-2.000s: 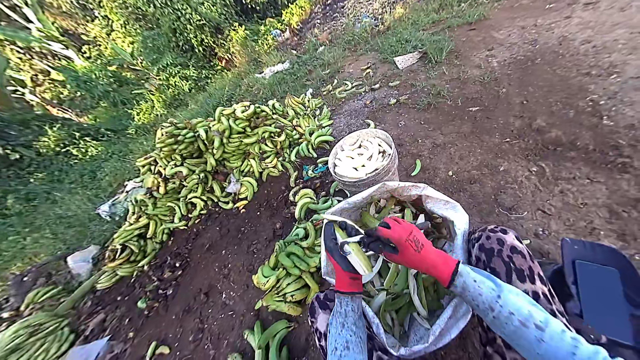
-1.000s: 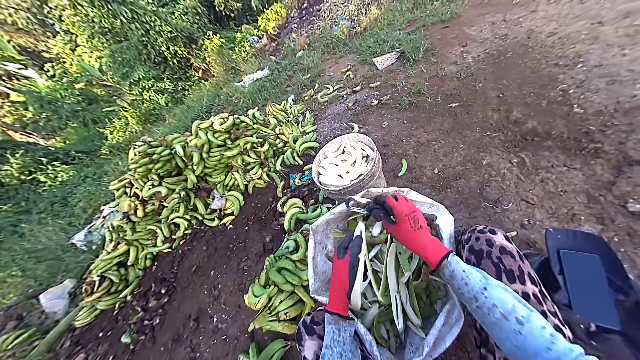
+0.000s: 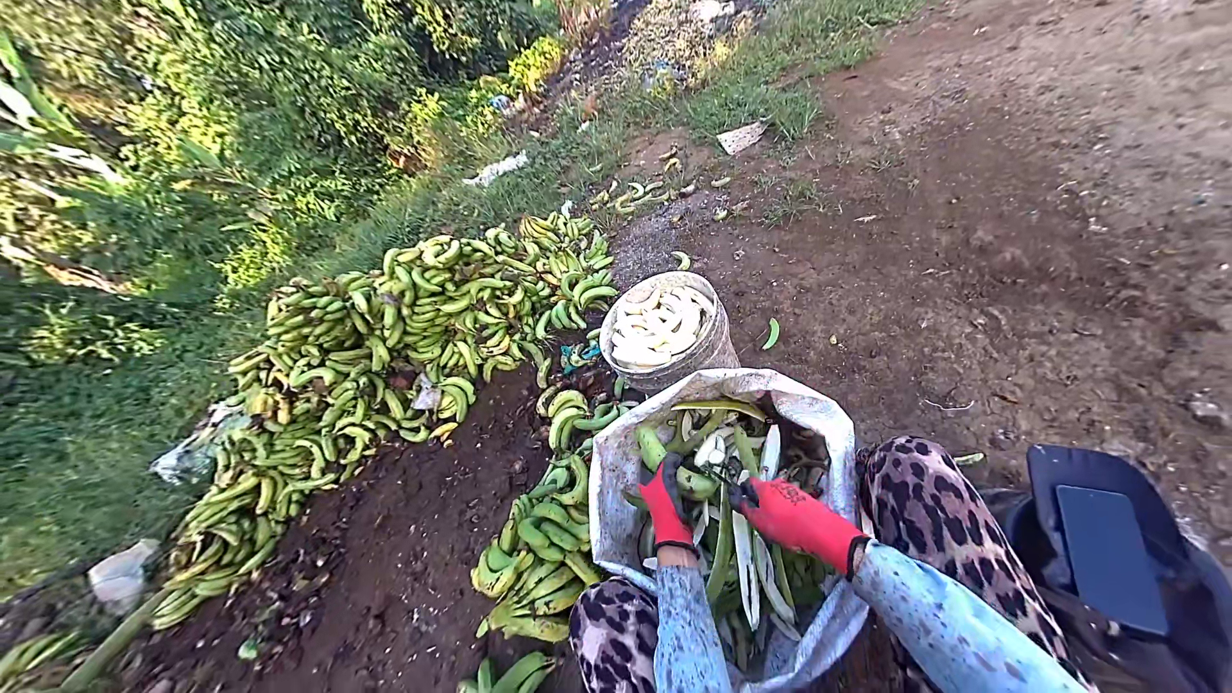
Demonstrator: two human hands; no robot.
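Note:
In a red and black glove, my left hand [image 3: 669,510] grips a green banana [image 3: 695,483] over the open mouth of a white woven sack [image 3: 616,452]. My right hand [image 3: 784,512], gloved alike, is closed on a small dark tool [image 3: 724,472] whose end meets the banana; its exact kind cannot be made out. Long green and white banana peels [image 3: 743,558] fill the sack around both hands. Just beyond the sack stands a round pail [image 3: 717,348] heaped with peeled bananas [image 3: 659,325].
A large heap of green bananas [image 3: 385,346] lies on the soil at left, with more bunches [image 3: 544,549] beside the sack. A black bag [image 3: 1049,491] with a phone-like dark slab [image 3: 1112,558] sits at right. Bushes [image 3: 318,125] line the far left.
A green banana is now in my left hand, where one second ago long peels hung near it. Both hands are lower over the sack.

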